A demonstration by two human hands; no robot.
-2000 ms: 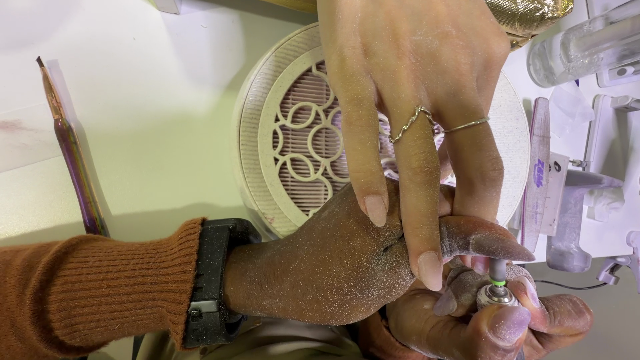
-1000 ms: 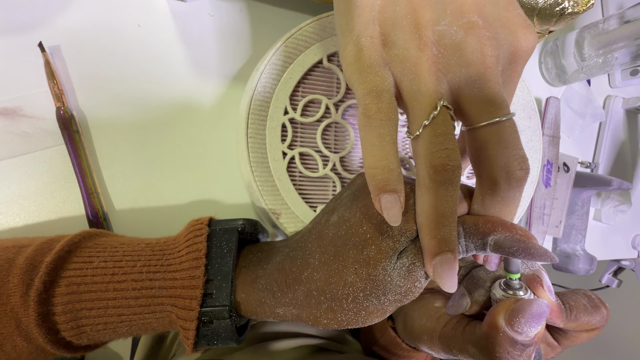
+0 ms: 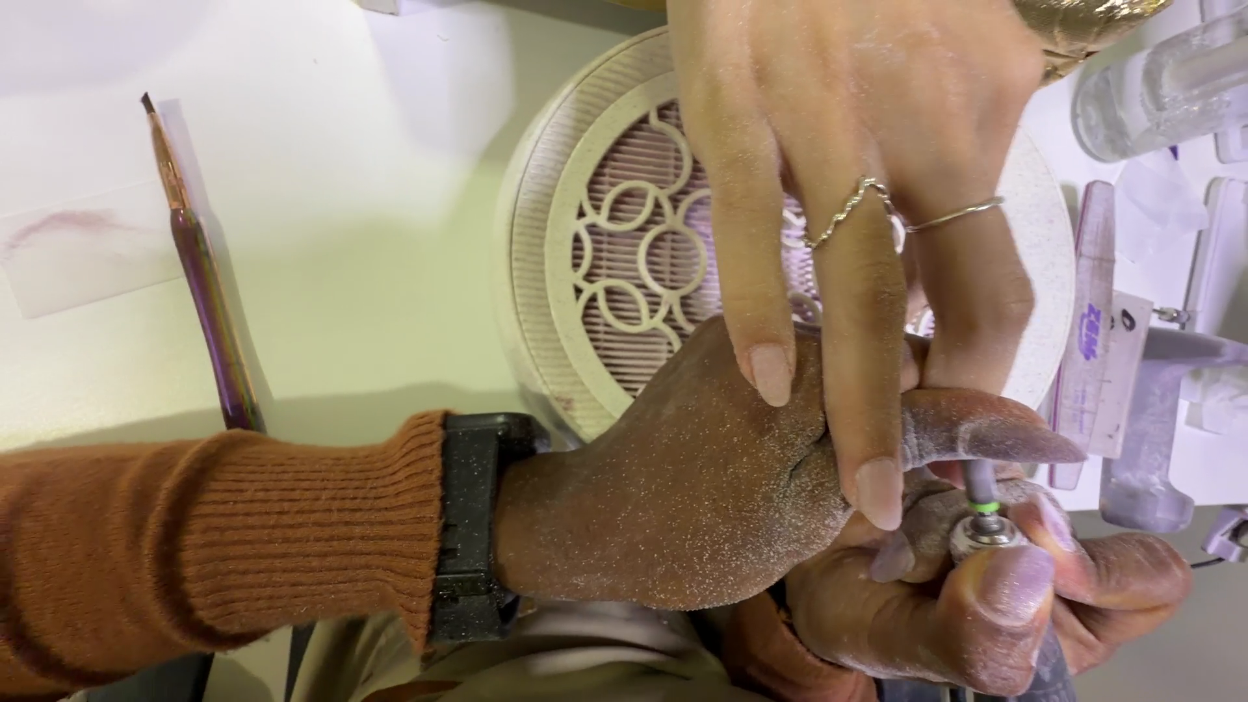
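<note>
My left hand [image 3: 702, 487], dusted with pale powder and wearing a black watch [image 3: 478, 526], holds a finger of another person's hand [image 3: 868, 117] that reaches down from the top. My right hand [image 3: 1014, 604] grips an electric nail drill [image 3: 985, 531] with a green-banded bit. The bit stands upright just under my left thumb, at the held finger, whose nail is mostly hidden. The other person's hand wears thin rings [image 3: 955, 214]; its other fingers lie across the back of my left hand.
A round dust collector [image 3: 546, 234] with a circle-pattern grille lies beneath the hands. A thin brush [image 3: 205, 283] rests on the white table at left. At right are a nail file [image 3: 1084, 341], a clear glass jar [image 3: 1150, 97] and a dusty plastic holder [image 3: 1150, 448].
</note>
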